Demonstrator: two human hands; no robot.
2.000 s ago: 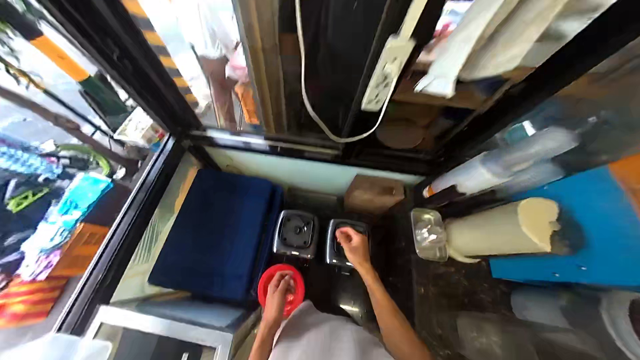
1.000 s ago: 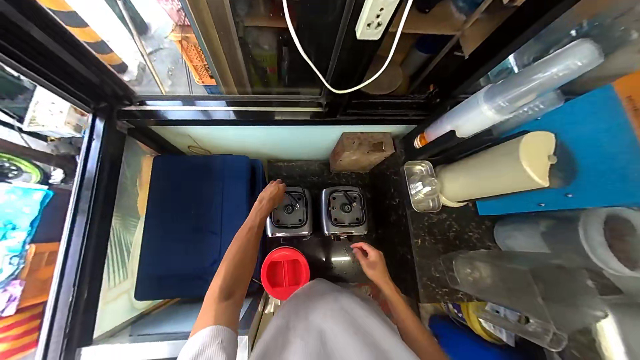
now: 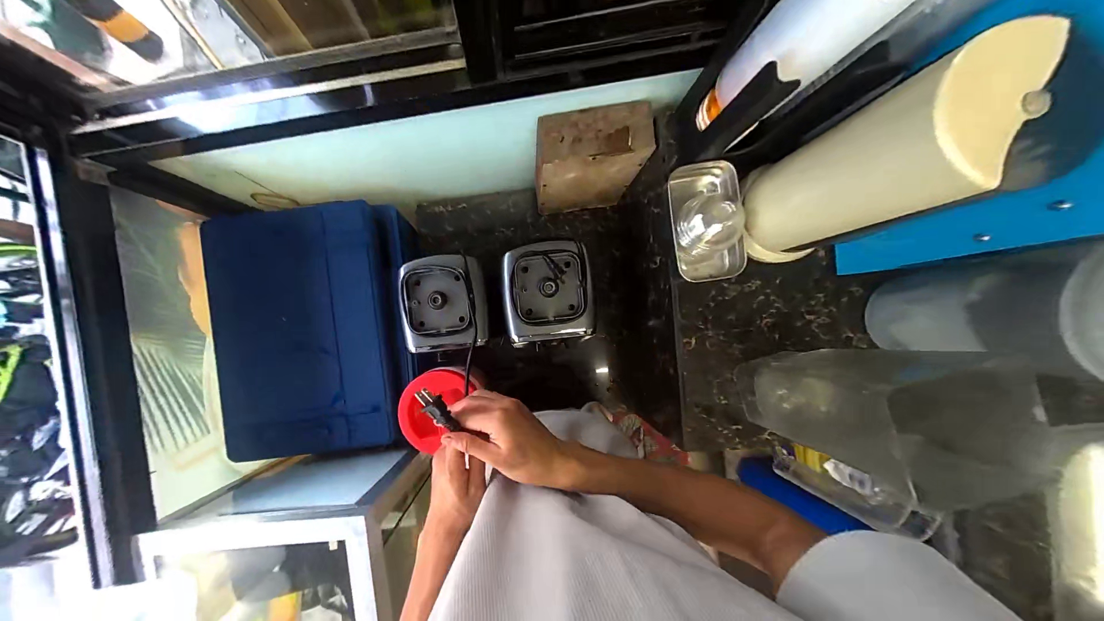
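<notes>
My right hand [image 3: 515, 440] grips a black power plug [image 3: 438, 409] by its cord end, above a red round lid [image 3: 419, 435]. Close under it is my left hand [image 3: 457, 479], partly hidden by the right; whether it holds the cord cannot be told. A black cord [image 3: 471, 345] runs from the plug across the left chrome blender base [image 3: 443, 304]. Beside that base stands a second chrome blender base [image 3: 548, 291], with its cord and plug lying on its top. Neither base has a jar on it.
A dark blue box [image 3: 289, 332] stands left of the bases, and a worn brown box [image 3: 593, 157] behind them. On the right counter are a clear plastic container [image 3: 708, 221], a cream cup dispenser [image 3: 906, 147] and clear plastic vessels. A white-framed glass case [image 3: 259, 535] is at lower left.
My left hand has moved from the left blender base to near the red lid. My right hand has come left to join it. The plug and cord are now off the left base's top, with the plug held.
</notes>
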